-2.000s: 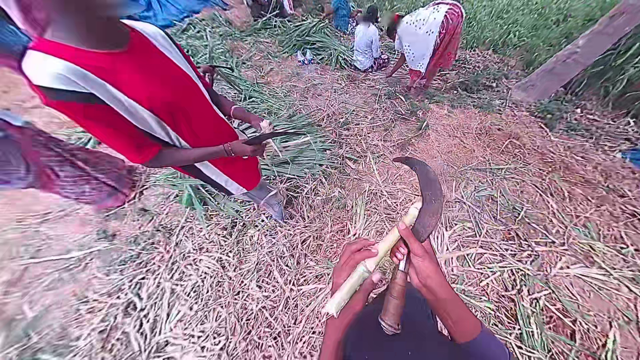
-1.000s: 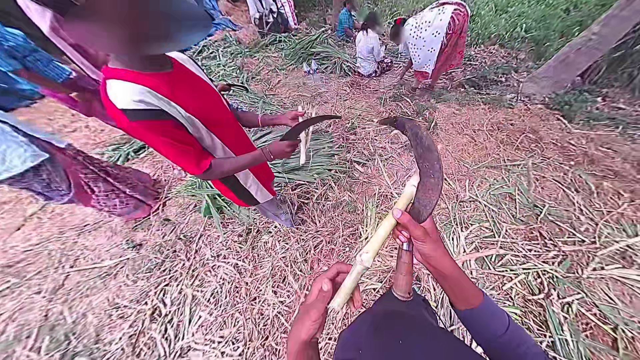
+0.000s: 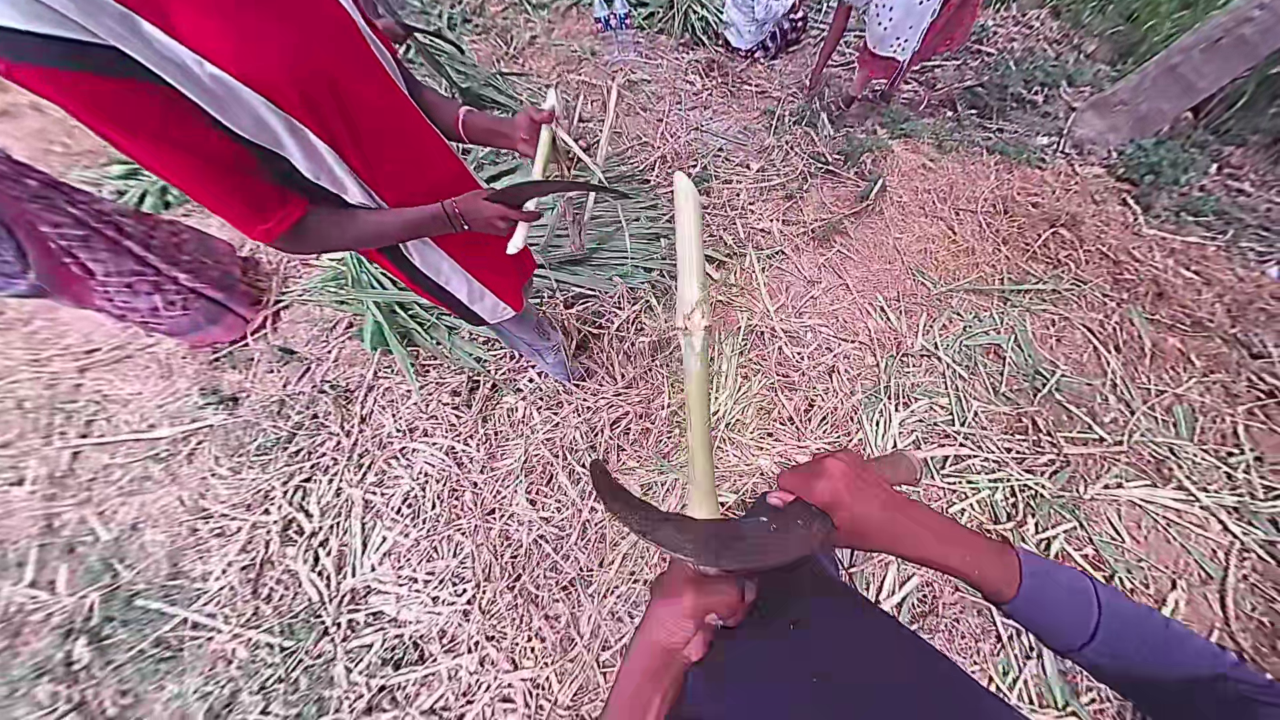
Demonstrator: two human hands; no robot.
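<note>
My right hand (image 3: 850, 495) grips a sickle near the base of its curved dark metal blade (image 3: 700, 535); the end of the wooden handle (image 3: 898, 467) sticks out to its right. A peeled cane stalk (image 3: 692, 300), pale at the top and greener lower down, stands nearly upright in view. Its lower end passes behind the blade toward my left hand (image 3: 695, 610), which is closed around that end. The blade lies across the stalk just above my left hand, tip to the left.
At upper left a person in a red top (image 3: 300, 110) holds another sickle (image 3: 560, 188) and a pale stalk (image 3: 543, 150). Cut green leaves (image 3: 610, 245) lie beside them. Dry stalk litter (image 3: 450, 520) covers the ground. Other people are at the top, near a wooden post (image 3: 1170, 75).
The sickle, earlier upright with its handle downward, now lies crosswise over the stalk. My left hand has gone to the stalk's lower end, and the stalk has turned from slanting to nearly upright.
</note>
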